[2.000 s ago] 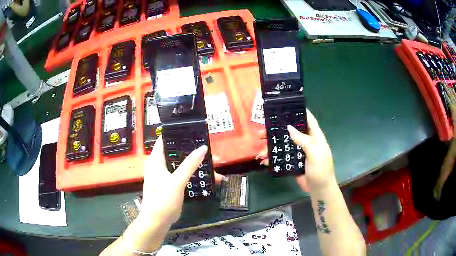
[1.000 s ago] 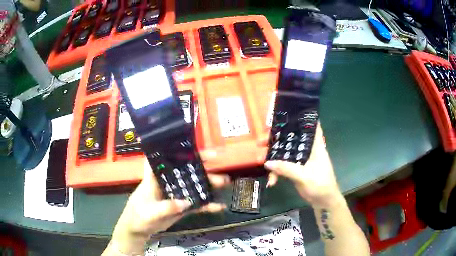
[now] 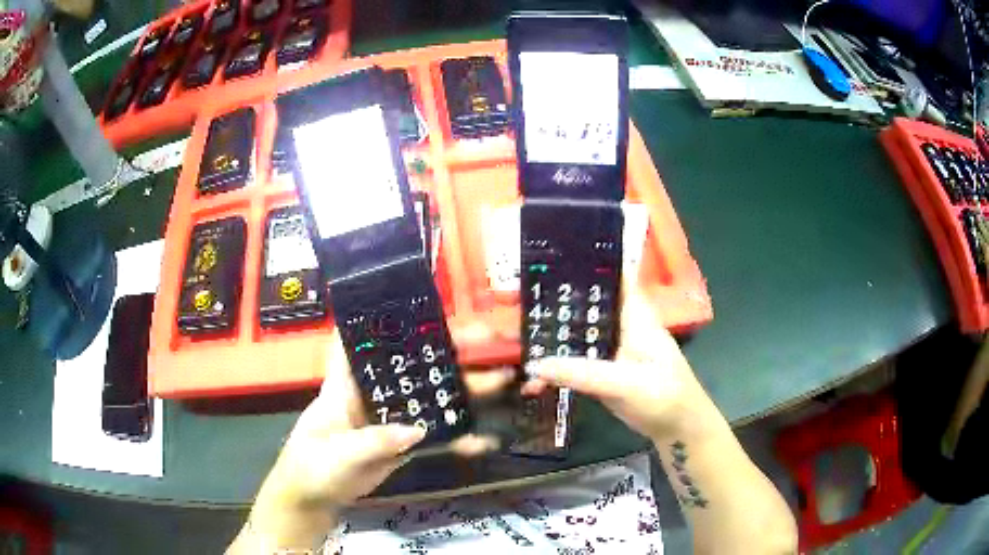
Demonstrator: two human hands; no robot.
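Note:
My left hand (image 3: 325,450) holds an open black flip phone (image 3: 380,271), tilted, thumb on the lower keypad. Its screen is lit white. My right hand (image 3: 640,379) holds a second open flip phone (image 3: 572,228), nearly upright, thumb at the bottom of the keypad. Its screen is lit with small marks on it. Both phones are above an orange-red tray (image 3: 249,369) that holds closed black phones, such as one at the left (image 3: 212,274). White paper slips partly show in tray pockets. A battery (image 3: 542,423) lies at the table edge below the right phone, partly hidden.
A dark smartphone (image 3: 129,363) lies on white paper (image 3: 76,423) at left, near a dark blue fan (image 3: 65,287). More red trays stand at the back left (image 3: 141,127) and right (image 3: 922,217). A blue mouse (image 3: 826,72) is at the back. A red stool (image 3: 857,434) is at lower right.
The right phone has moved left and turned upright over the tray. Both screens are now brightly lit. Both thumbs have moved down the keypads.

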